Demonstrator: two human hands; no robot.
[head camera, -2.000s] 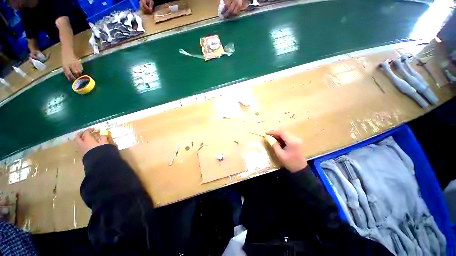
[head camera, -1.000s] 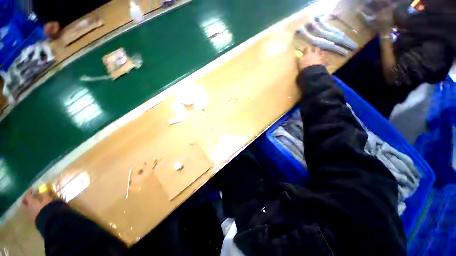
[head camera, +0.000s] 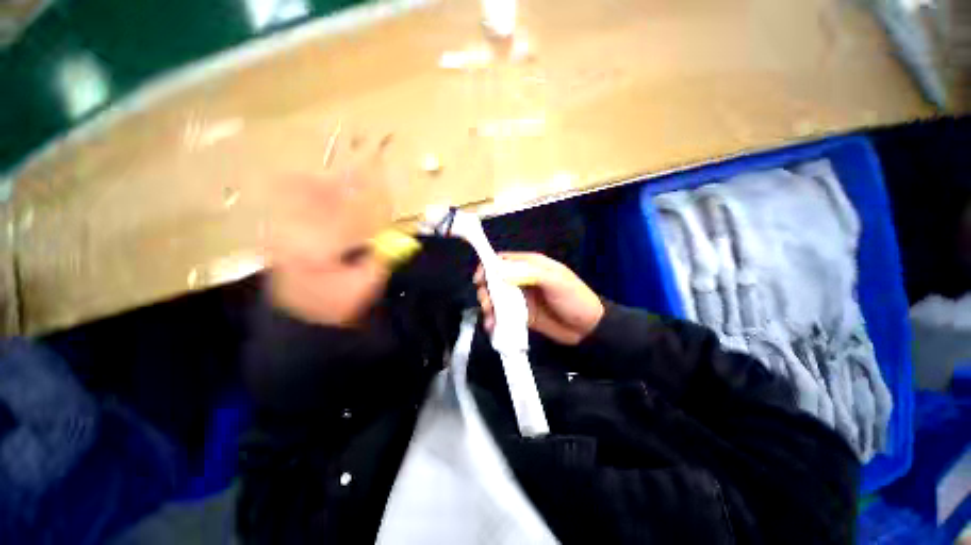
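A long pale moulded part (head camera: 510, 312) is held slanting over the lap, its upper end near the bench edge. My right hand (head camera: 548, 298) is closed around its middle. My left hand (head camera: 325, 256) is strongly blurred, left of the part's upper end, with a bright yellow taped fingertip (head camera: 395, 247) near that end. Whether the left hand holds anything cannot be told. A small dark shape shows at the part's upper tip.
A blue crate (head camera: 892, 287) of grey-white parts stands at the right. The cardboard-covered bench (head camera: 660, 75) crosses the top, with a white dab (head camera: 429, 163) and small bits on it. The green belt (head camera: 160, 53) is beyond. White cloth (head camera: 447, 468) hangs over the lap.
My right hand has come back from the far right of the bench and now holds a pale part over the lap. My left hand has moved in from the far left towards it.
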